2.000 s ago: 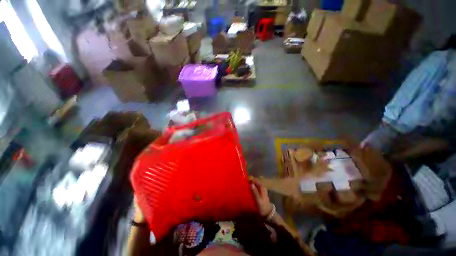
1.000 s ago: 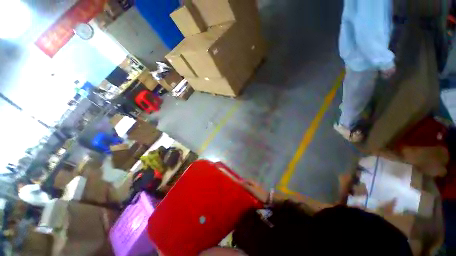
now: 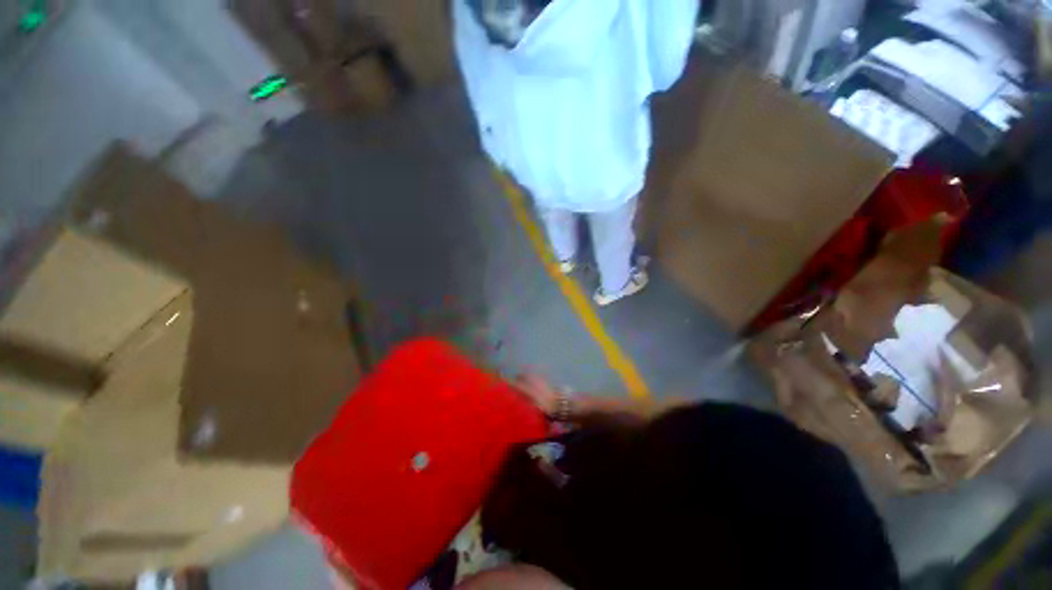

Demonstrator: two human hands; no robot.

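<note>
A red plastic stool (image 3: 404, 461) is held in front of my body, its flat seat with a small centre hole facing the camera. My right hand (image 3: 536, 398), with a bracelet at the wrist, grips the stool's upper right edge; its fingers are partly hidden. My left hand (image 3: 337, 565) shows only as a small blurred sliver against the stool's lower left edge, the rest hidden behind the stool. The stool's legs are hidden.
A person in a light blue top (image 3: 565, 104) stands ahead beside a yellow floor line (image 3: 577, 300). Large cartons (image 3: 265, 346) are at left. A tall cardboard sheet (image 3: 761, 173) and an open carton (image 3: 842, 415) with white contents are at right.
The view has swung right. The purple basket has left the picture, and the light blue-clad person is now near the centre. The stool stays held in front of me.
</note>
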